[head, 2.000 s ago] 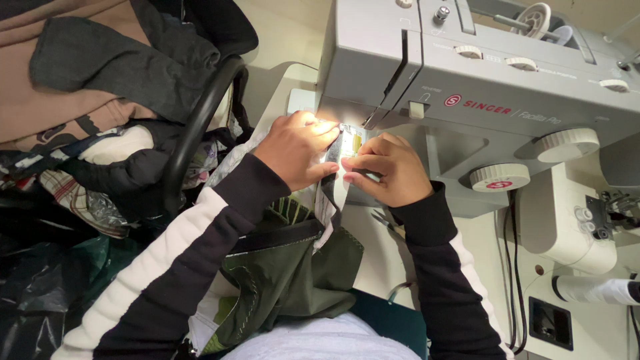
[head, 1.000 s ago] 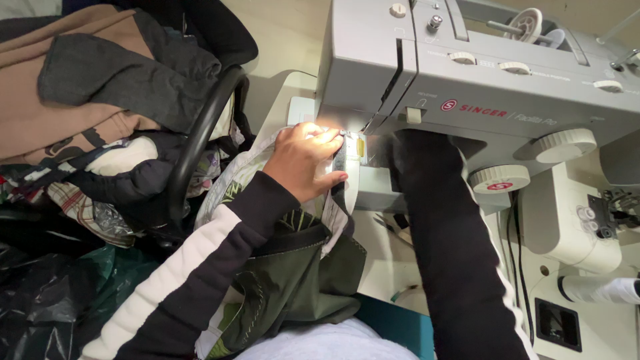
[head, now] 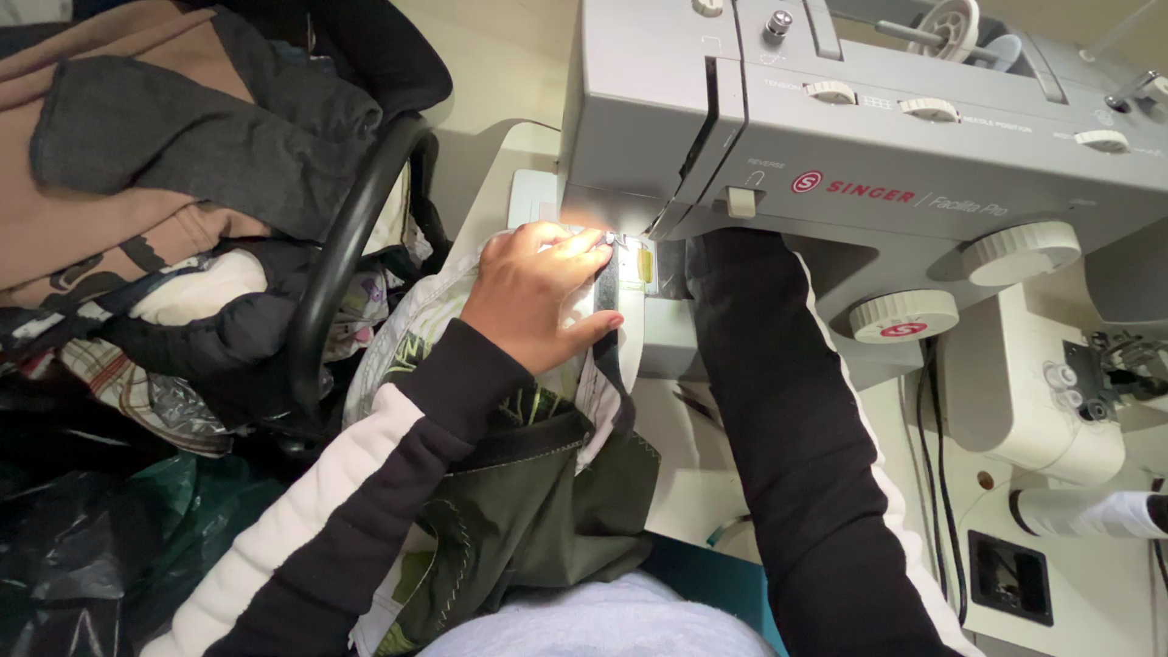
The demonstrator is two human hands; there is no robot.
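Note:
My left hand (head: 547, 287) lies on the fabric just left of the needle area, its fingertips close to the presser foot (head: 619, 241) and its thumb on a dark strip of cloth (head: 606, 351). A grey Singer sewing machine (head: 657, 119) stands over the work, its lamp lighting the spot. The dark green garment (head: 547, 502) with a pale and leaf-patterned lining hangs from the machine bed toward my lap. My right forearm reaches under the machine's arm; the right hand is hidden behind it.
A black-rimmed basket (head: 319, 274) heaped with clothes is at the left, above dark plastic bags (head: 119, 538). At the right are a second, cream machine (head: 1013, 383), a white thread cone (head: 1086, 513) and black cables (head: 935, 474). A thin dark tool (head: 698, 401) lies by the machine bed.
Two seconds ago my right hand was at the cloth beside my left; it has moved away under the machine's arm, out of sight. My left hand has stayed at the fabric near the needle.

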